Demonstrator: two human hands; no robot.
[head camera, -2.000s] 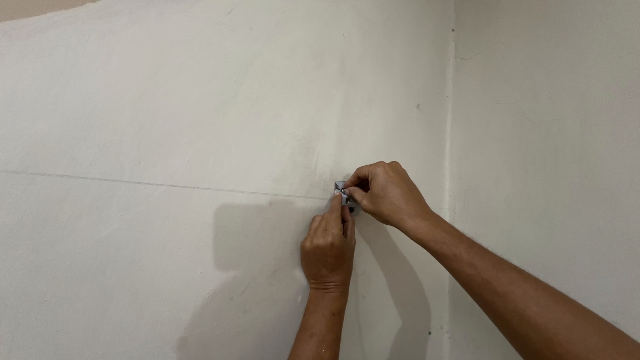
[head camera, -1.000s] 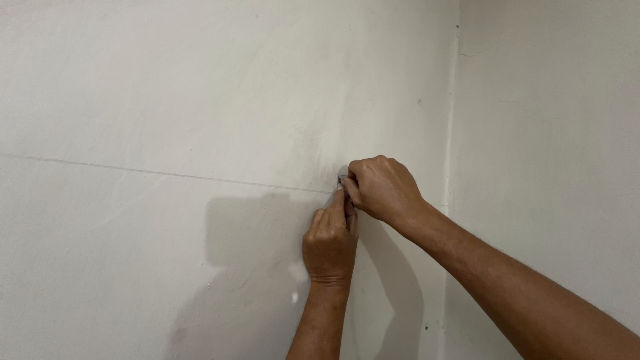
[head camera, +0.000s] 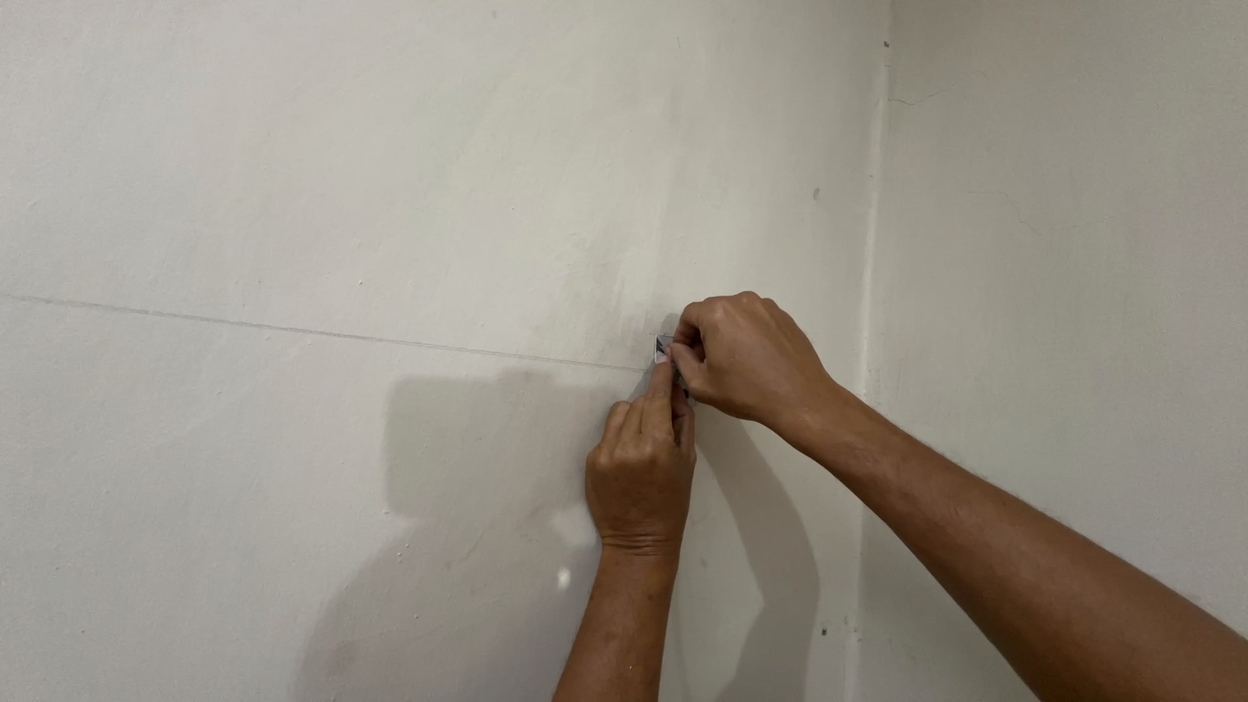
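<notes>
A small grey metal piece (head camera: 665, 343), perhaps a bracket, lies against the painted wall (head camera: 468, 175) at the right end of a thin drawn line (head camera: 390, 340). My left hand (head camera: 642, 468) reaches up from below, its index fingertip pressing on the piece and its other fingers beside it. From the right comes my right hand (head camera: 746, 356), with thumb and forefinger pinched together at the piece's right edge. Fingers cover most of the piece, and whether the right hand pinches the piece itself or something smaller cannot be told.
The wall meets a second wall (head camera: 1063, 292) at a vertical corner (head camera: 870, 292) right of my hands. Small dark marks dot the wall near that corner, one (head camera: 824, 632) low down. Shadows of my head and arms fall on the wall below the line.
My right hand's fingers have shifted at the piece, uncovering more of its upper part than one second ago. My left hand stays in place against it.
</notes>
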